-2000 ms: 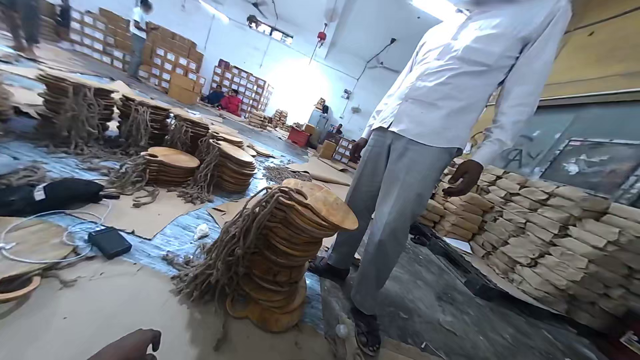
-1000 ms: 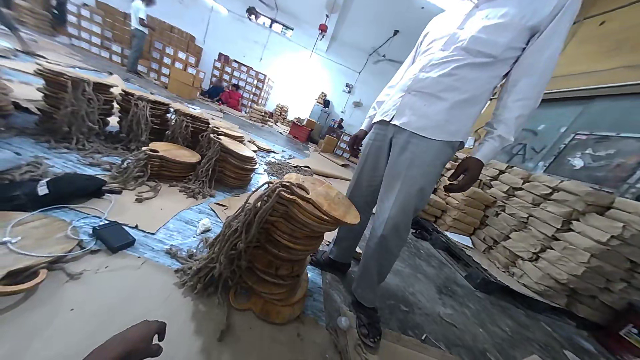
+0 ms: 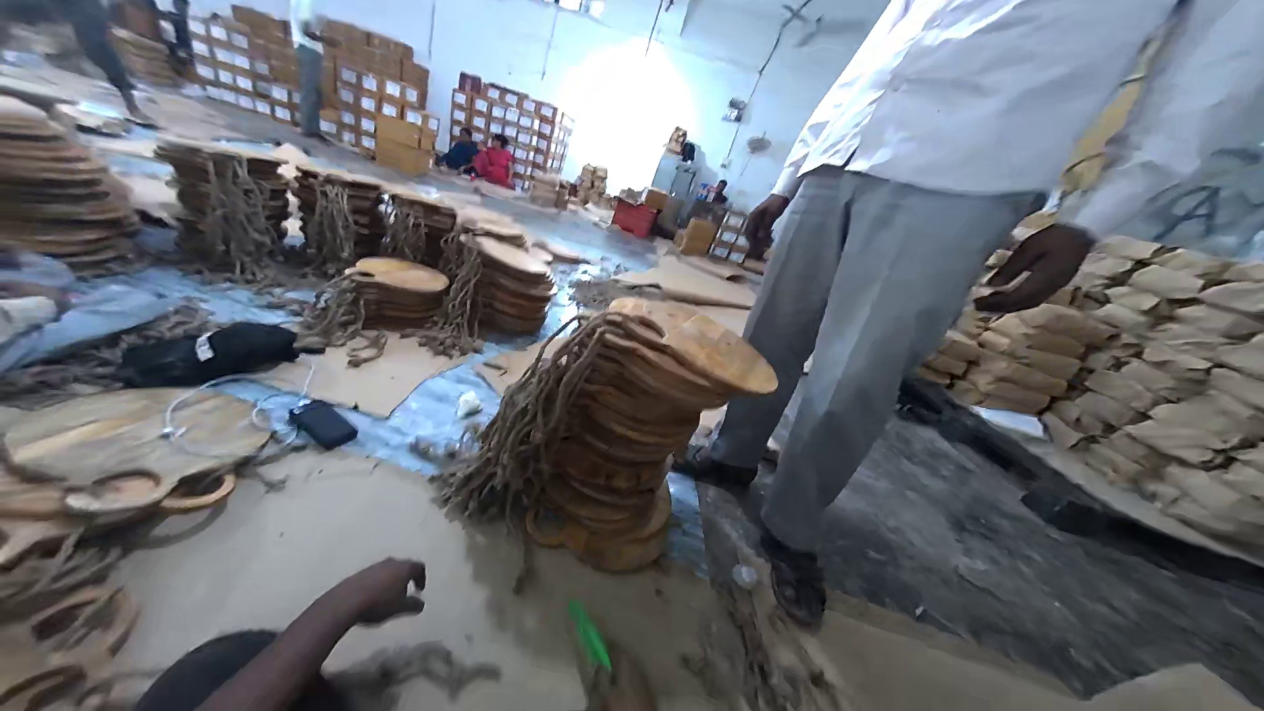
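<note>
My left hand (image 3: 390, 591) reaches in from the lower left above brown card, fingers bent and nothing seen in it. At the bottom edge, my right hand (image 3: 622, 683) is blurred and mostly cut off, around a slim bright green object (image 3: 590, 635) whose kind I cannot tell. Just beyond both hands stands a leaning stack of round wooden boards (image 3: 622, 434), with brown cords (image 3: 528, 425) hanging down its left side. At the left lie flat wooden boards with ring handles (image 3: 128, 434), a white cable (image 3: 212, 383) and a small black box-shaped device (image 3: 324, 424).
A person in grey trousers (image 3: 849, 336) stands close behind the stack, to the right. More board stacks (image 3: 509, 286) and a black bag (image 3: 212, 354) are at the left. Wrapped paper packets (image 3: 1165, 365) are piled at the right, cartons (image 3: 375, 89) at the back wall.
The green object and my right hand have come into view at the bottom. My left hand and forearm show further into the frame. The standing person stays in place.
</note>
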